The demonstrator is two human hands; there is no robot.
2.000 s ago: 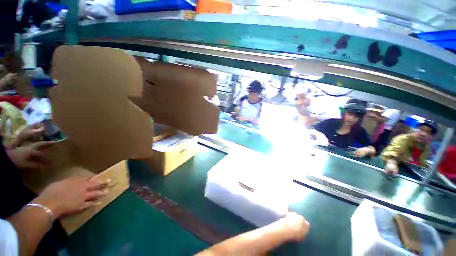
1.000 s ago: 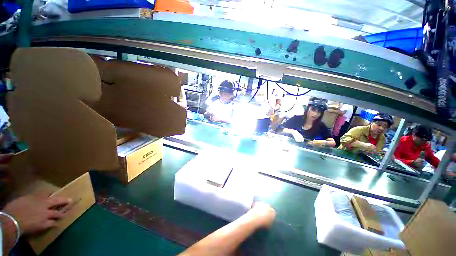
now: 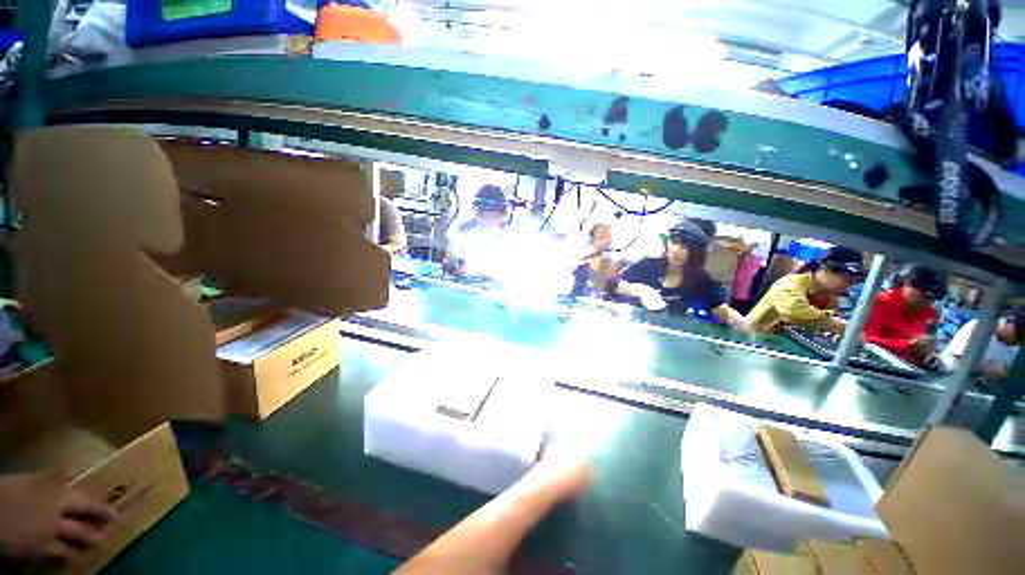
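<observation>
A white foam tray [image 3: 450,432] lies on the green conveyor in front of me, with a small accessory box [image 3: 468,395] on top. My right hand [image 3: 562,481] is blurred at the tray's right end; its fingers are unclear, and I cannot tell whether it grips the tray. My left hand [image 3: 51,519] is at the lower left, its fingers curled over the printed side of an open brown carton [image 3: 141,489]. That carton's large lid [image 3: 101,270] stands upright. A second open carton [image 3: 295,365] stands behind it with its lid raised.
Another foam tray [image 3: 714,472] with a bagged product and accessory box [image 3: 792,463] is at the right. Small brown boxes [image 3: 832,558] and a raised brown flap [image 3: 955,494] are at the lower right. A green shelf beam [image 3: 450,101] crosses above. Several people sit across the line.
The view has swung right, so the cartons and near foam tray sit further left in the picture. The right foam tray shows more fully. My right hand stays by the near tray's end.
</observation>
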